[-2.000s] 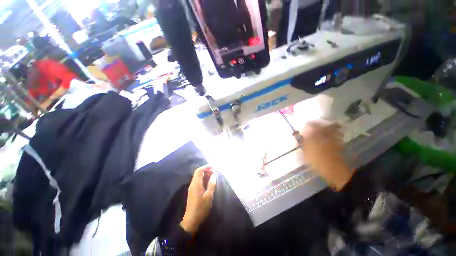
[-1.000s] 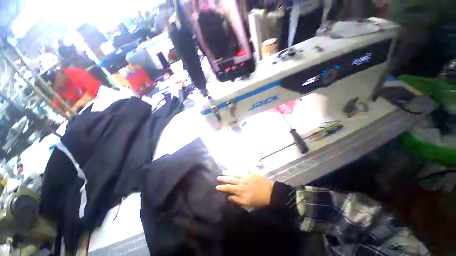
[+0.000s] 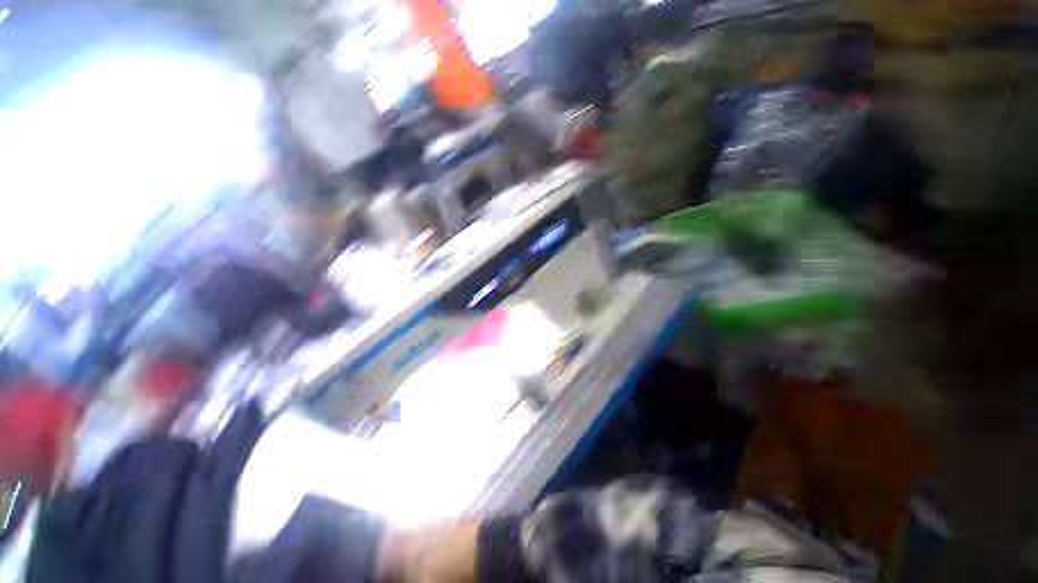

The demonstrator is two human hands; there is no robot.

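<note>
The picture is strongly blurred. The sewing machine [image 3: 404, 347], a long white head with a blue stripe, runs slantwise through the middle. Its needle area is lost in glare. A black garment piece [image 3: 313, 544] lies at the lower edge, left of my right hand [image 3: 433, 551]. My right hand is blurred and cut off by the bottom edge, beside or on the cloth; its fingers cannot be made out. A larger black garment bundle [image 3: 125, 512] is at the lower left. My left hand is not in view.
A green basket [image 3: 785, 308] with clear plastic stands right of the table. The table's grey front edge [image 3: 581, 399] slants up to the right. A small dark tool, perhaps the screwdriver [image 3: 533, 392], lies on the bed. A red-pink scrap [image 3: 489, 328] is behind it.
The view has swung right, bringing more of the basket into sight; the phone is out of the picture. My left hand, seen two seconds ago, is gone. My right hand appears lower.
</note>
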